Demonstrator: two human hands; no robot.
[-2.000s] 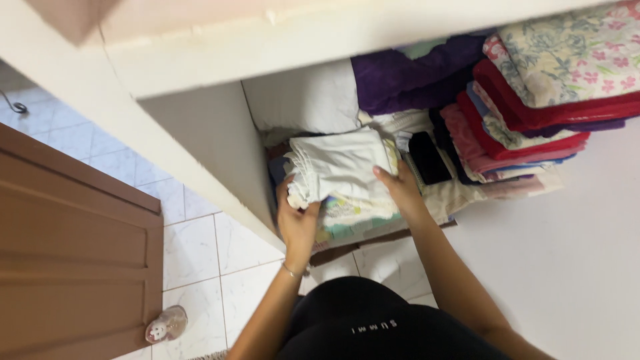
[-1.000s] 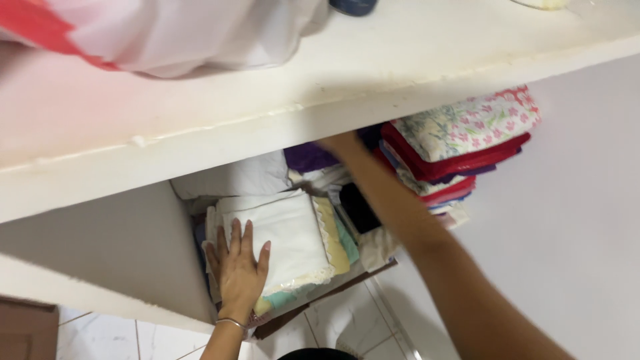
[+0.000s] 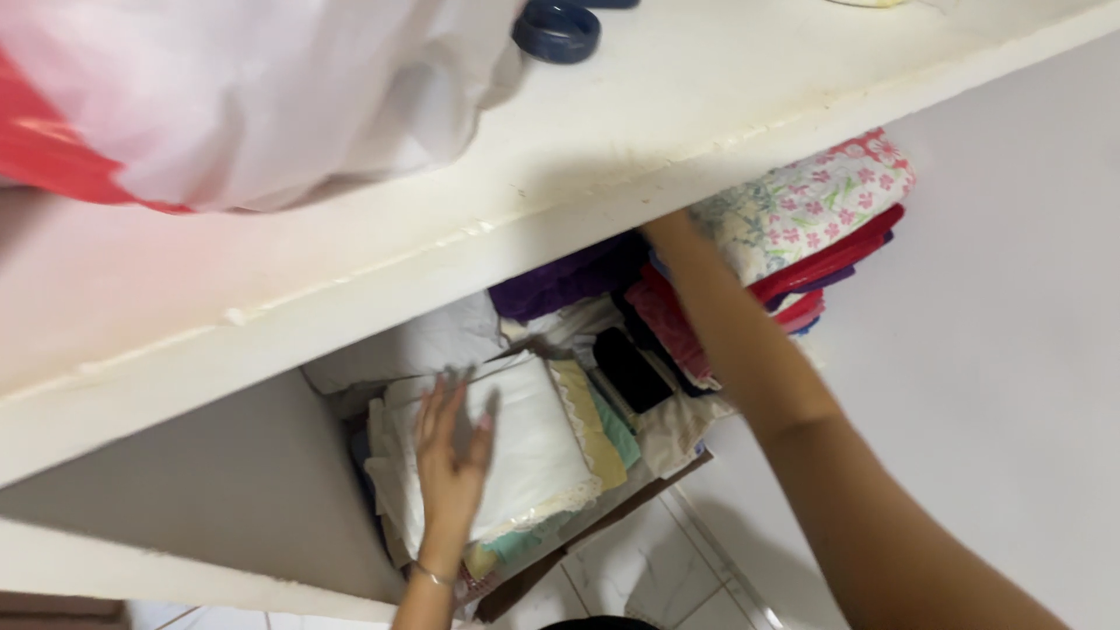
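My left hand [image 3: 453, 455], a bracelet on its wrist, rests with spread fingers on folded white cloth [image 3: 525, 437] with a lace edge, atop a pile of folded linens. My right arm reaches under the upper shelf; only the wrist end [image 3: 669, 232] shows and the hand is hidden behind the shelf edge. Near that wrist lie purple cloth [image 3: 560, 280] and a stack topped by a floral folded cloth [image 3: 814, 206], with red cloth [image 3: 840, 254] beneath. A black item [image 3: 633, 369] lies between the white pile and the stack.
Across the view runs the white upper shelf [image 3: 490, 227], bearing a white and red plastic bag [image 3: 289, 96] and a dark blue ring-shaped object [image 3: 557, 32]. A grey side panel [image 3: 210, 490] bounds the compartment at left. Pale floor tiles [image 3: 647, 551] show below.
Two seconds ago both hands held the white cloth at its sides. My right hand has since gone under the shelf; my left now lies on top of the cloth. The view has shifted a lot.
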